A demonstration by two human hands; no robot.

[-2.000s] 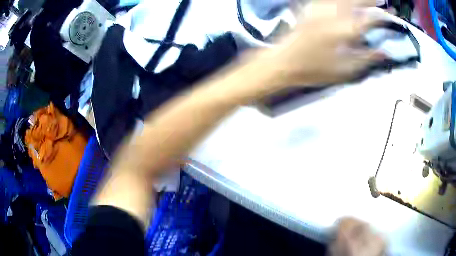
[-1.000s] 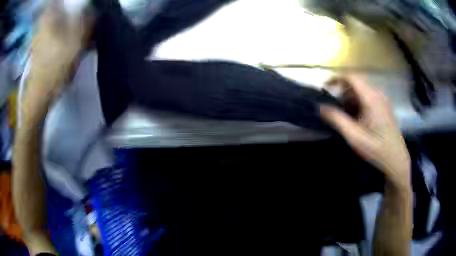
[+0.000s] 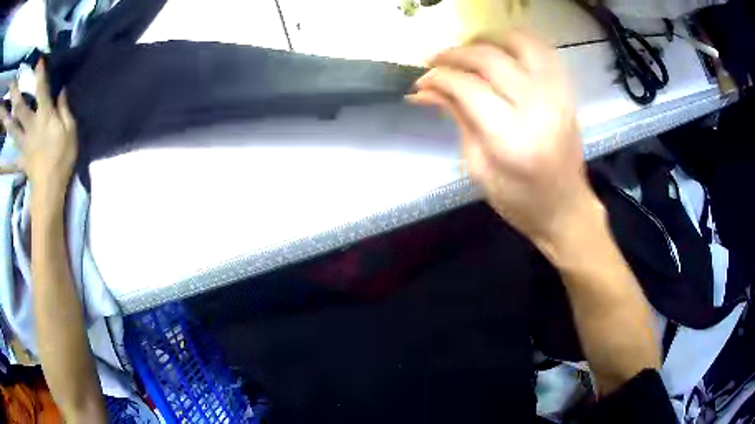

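Observation:
A long black fabric piece lies stretched across the white table from the garment heap at the left to my right hand. My left hand lies with spread fingers on the grey-white and black garment at the left edge. My right hand, slightly blurred, pinches the right end of the black piece between its fingertips. A yellowish lit machine part shows behind my right hand; the needle is not visible.
Black scissors lie on the table at the right. The table's pale edge runs across the view. A blue lattice basket stands below left, with orange fabric beside it. Black and white garments hang or lie below right.
The black piece, blurred before, now lies straighter across the table. My left hand now rests flat on the garment at the left. The view has shifted, showing the scissors.

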